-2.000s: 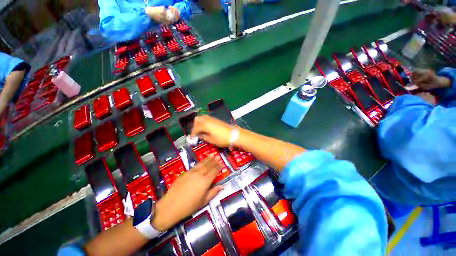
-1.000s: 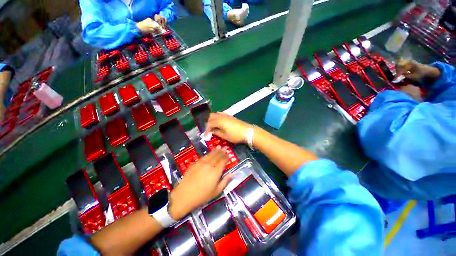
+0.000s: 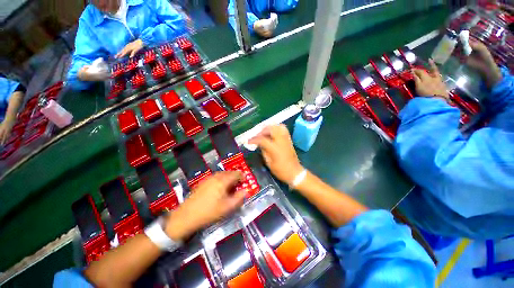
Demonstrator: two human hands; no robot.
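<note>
Open red flip phones with black upper halves lie in a row in a clear tray [image 3: 276,194]. My left hand [image 3: 211,197] lies over the keypad half of the phone at the right end [image 3: 239,171], fingers bent; whether it grips the phone cannot be told. My right hand [image 3: 276,149] is raised just right of that phone's black upper half and pinches a small white cloth [image 3: 249,145]. Nearer me, more open phones [image 3: 234,256] with shiny dark faces and red-orange lower parts lie in tray pockets, partly under my left forearm.
A tray of closed red phones [image 3: 173,100] sits on the green conveyor [image 3: 282,73]. A light blue bottle [image 3: 307,130] stands right of my right hand, near a grey post [image 3: 324,50]. People in blue smocks work at the right and across the line. A pink bottle [image 3: 56,113] stands left.
My right hand has lifted off the right-end phone and moved right with the cloth. My left hand remains over the phones. The tray of closed phones has shifted right in view.
</note>
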